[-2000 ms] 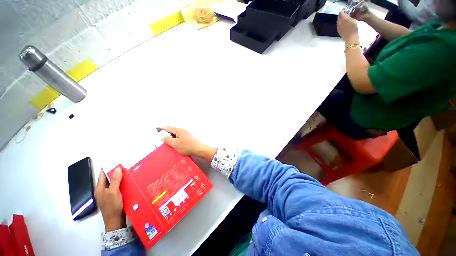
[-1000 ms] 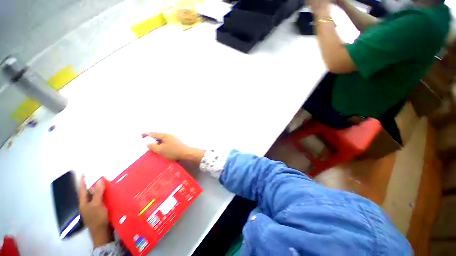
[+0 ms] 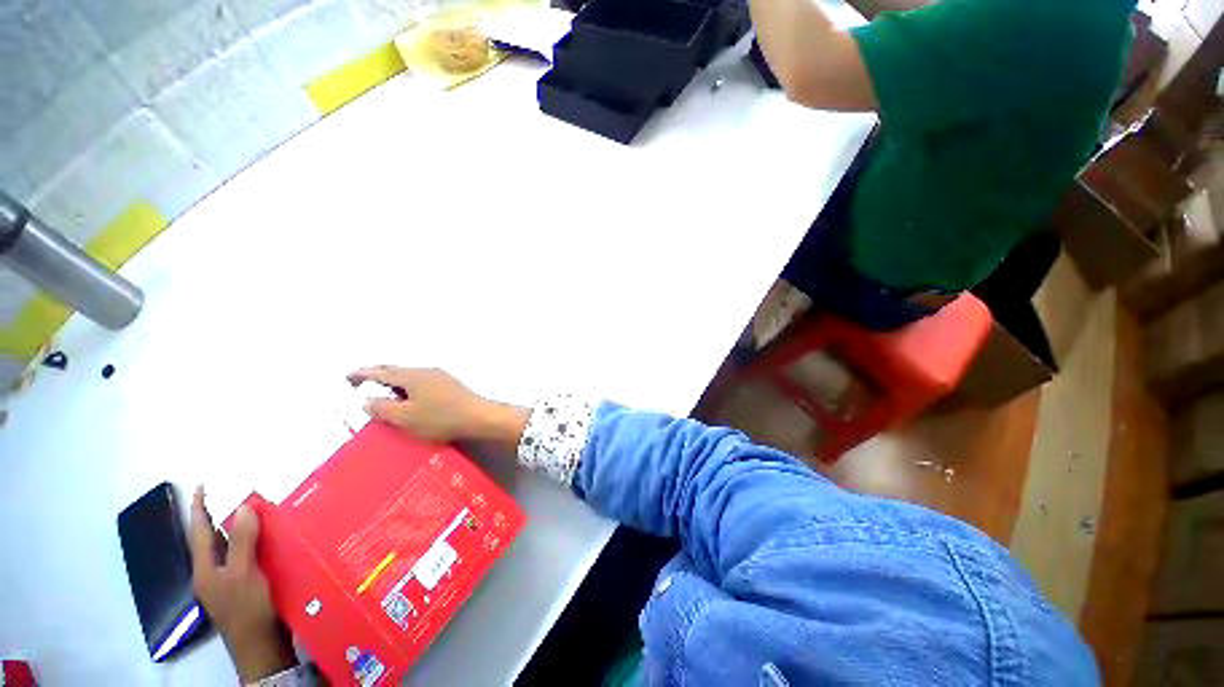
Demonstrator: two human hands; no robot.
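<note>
A red printed card sleeve (image 3: 383, 537) lies in front of me on the white table, its back panel up, with a white barcode label, a square code and a short yellow line. My left hand (image 3: 235, 577) grips its left edge, thumb on top, fingers along the outer side. My right hand (image 3: 416, 403) is at the sleeve's far edge, fingers bent around a small white flap or edge there. Whether something lies inside or under the sleeve is hidden.
A black smartphone (image 3: 161, 570) lies left of my left hand. A silver flask (image 3: 70, 275) lies near the wall. Black trays (image 3: 624, 67) are stacked at the far end. A person in green (image 3: 987, 134) sits at right by a red stool (image 3: 926, 356). A red piece shows at the bottom left edge.
The view has swung right, so everything sits further left in the picture. Both hands stay on the sleeve in nearly the same grip. The person in green's hands have left the picture.
</note>
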